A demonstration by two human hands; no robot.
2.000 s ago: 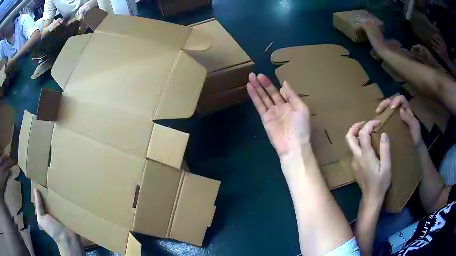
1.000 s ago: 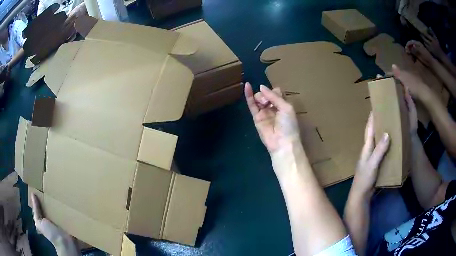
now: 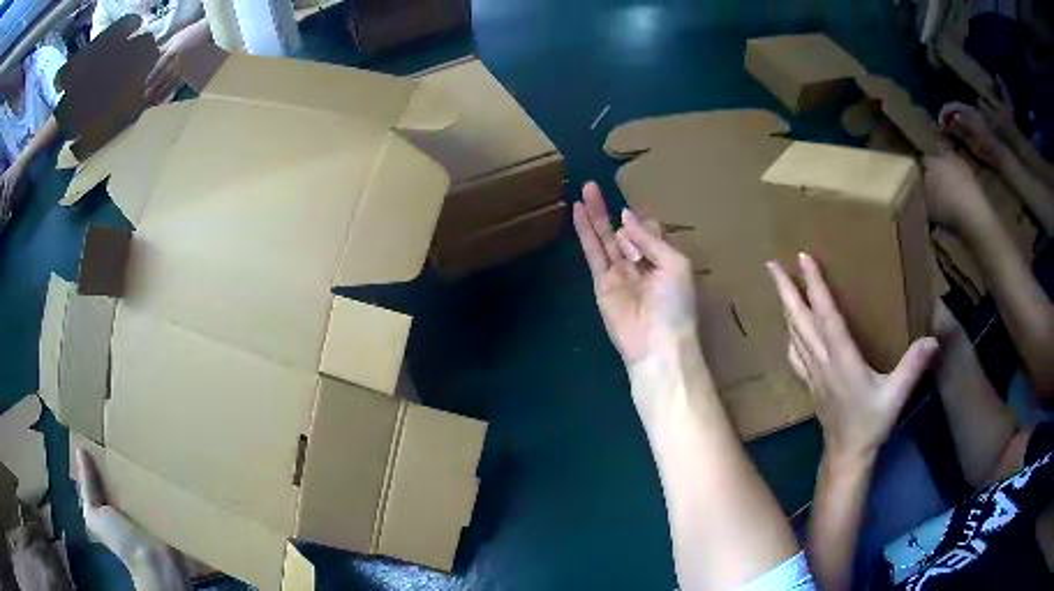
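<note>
A brown die-cut box blank point(image 3: 220, 312) lies open in front of me, tilted, with its lid panel at the far end and some side flaps slightly raised. My left hand point(image 3: 106, 508) is at its near left corner, thumb along the edge, other fingers hidden under the cardboard. My right hand point(image 3: 647, 294) is raised over the table to the right of the blank, palm up, fingers apart and slightly bent, touching nothing.
Closed brown boxes point(image 3: 499, 150) stand behind the blank. A flat blank point(image 3: 717, 196) lies to the right, beside a neighbour's hands point(image 3: 850, 369) on a closed box point(image 3: 850, 248). Another closed box point(image 3: 806, 72) is at the far right. More people's hands are at the top left.
My right hand has bent its fingers and shifted slightly left. The blank appears slightly further left in view. The neighbour's folded box at right is now closed and turned.
</note>
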